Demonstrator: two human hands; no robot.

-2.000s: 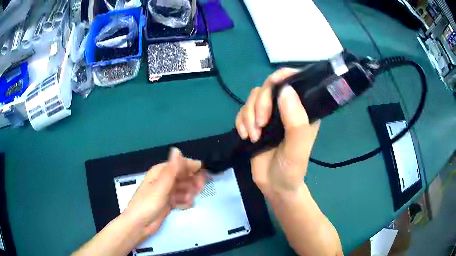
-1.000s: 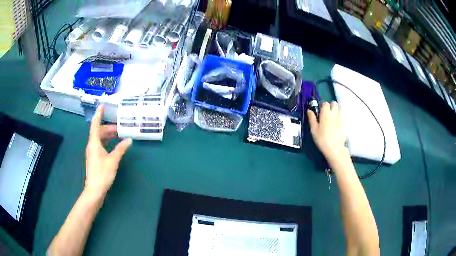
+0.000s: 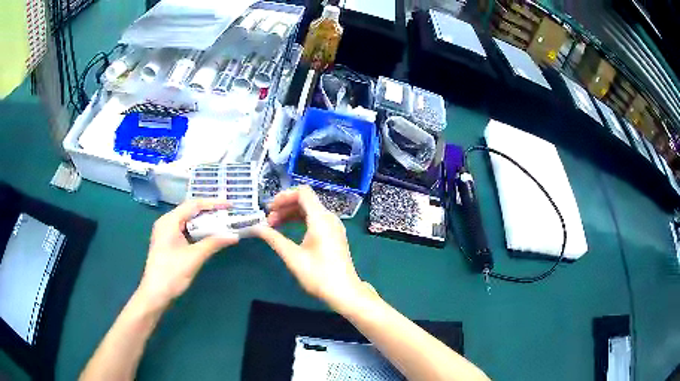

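Observation:
My left hand point(image 3: 179, 242) and my right hand point(image 3: 313, 242) both hold the curled end of the white label sheet point(image 3: 225, 186), which has rows of grey rectangles. My left fingers pinch its left side and my right fingertips its right edge. Below them a silver laptop point(image 3: 339, 362) lies on a black foam mat point(image 3: 272, 327), cut off by the bottom edge and partly hidden by my right forearm. The electric screwdriver point(image 3: 471, 219) lies on the bench, right of the screw tray point(image 3: 406, 210).
A blue parts bin point(image 3: 334, 152) stands behind my right hand. A white foam stack point(image 3: 537, 193) lies at the right, with the screwdriver's cord looped over it. A white box point(image 3: 160, 175) with a blue tray stands at the left. Other laptops point(image 3: 28, 271) lie on mats at both sides.
The screwdriver, in my right hand two seconds ago, now lies on the bench. My right hand has moved left to the label sheet. My left hand, open beside the sheet before, now grips it.

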